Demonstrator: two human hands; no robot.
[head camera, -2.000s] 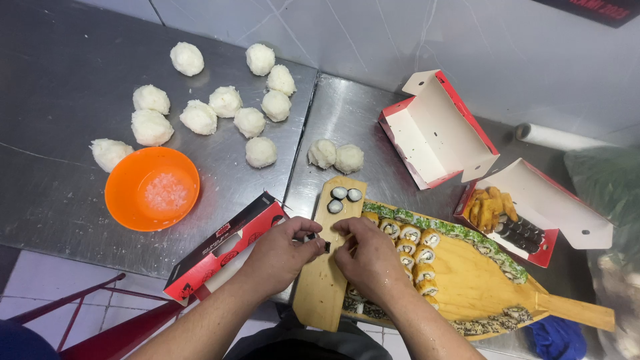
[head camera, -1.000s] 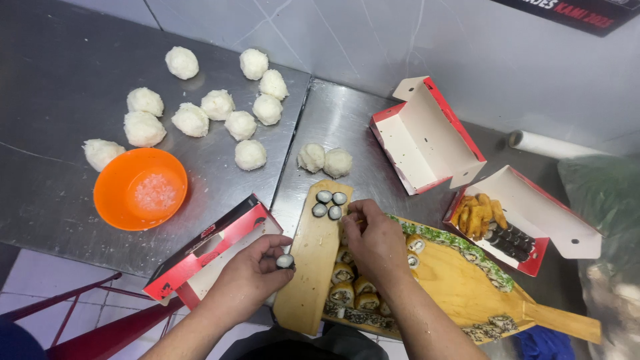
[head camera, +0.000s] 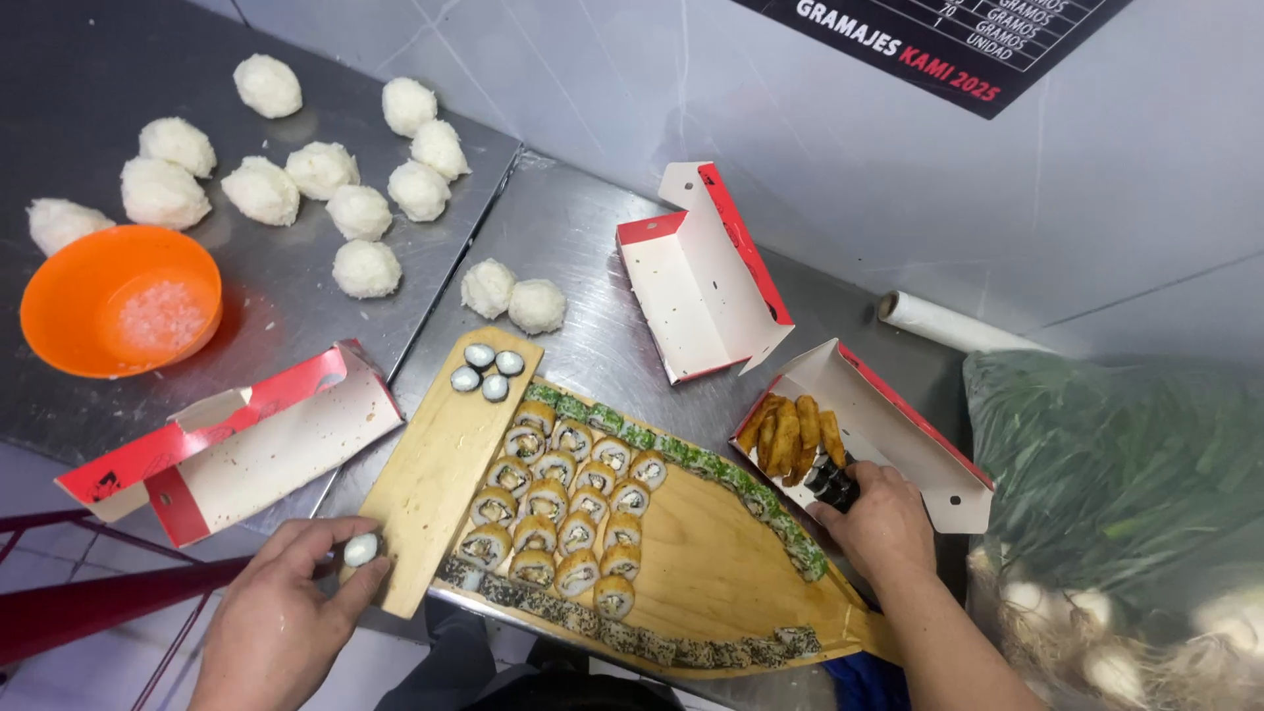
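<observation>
My left hand (head camera: 296, 602) pinches a small maki roll piece (head camera: 361, 549) between thumb and fingertips, by the lower left edge of a narrow wooden board (head camera: 425, 494). Several like pieces (head camera: 480, 355) stand together at that board's upper end. My right hand (head camera: 879, 513) has its fingers around dark seaweed-wrapped rolls (head camera: 832, 486) inside an open red and white carton (head camera: 913, 454), beside golden fried pieces (head camera: 790, 434). Between my hands lies a boat-shaped wooden tray (head camera: 721, 563) with rows of fried-edged sushi rolls (head camera: 546, 499), green-coated rolls (head camera: 731, 479) and seed-coated rolls (head camera: 691, 652).
Rice balls (head camera: 260, 191) and an orange bowl (head camera: 123, 237) of wet grains stand on the steel counter at left. Open cartons lie at left (head camera: 286, 444) and upper centre (head camera: 681, 296). A white roll (head camera: 948, 321) and a bag of green onions (head camera: 1106, 474) are at right.
My right hand has moved from the narrow board to the carton at right. My left hand still holds a roll piece, now lower beside the board. One more piece stands at the board's upper end than two seconds ago.
</observation>
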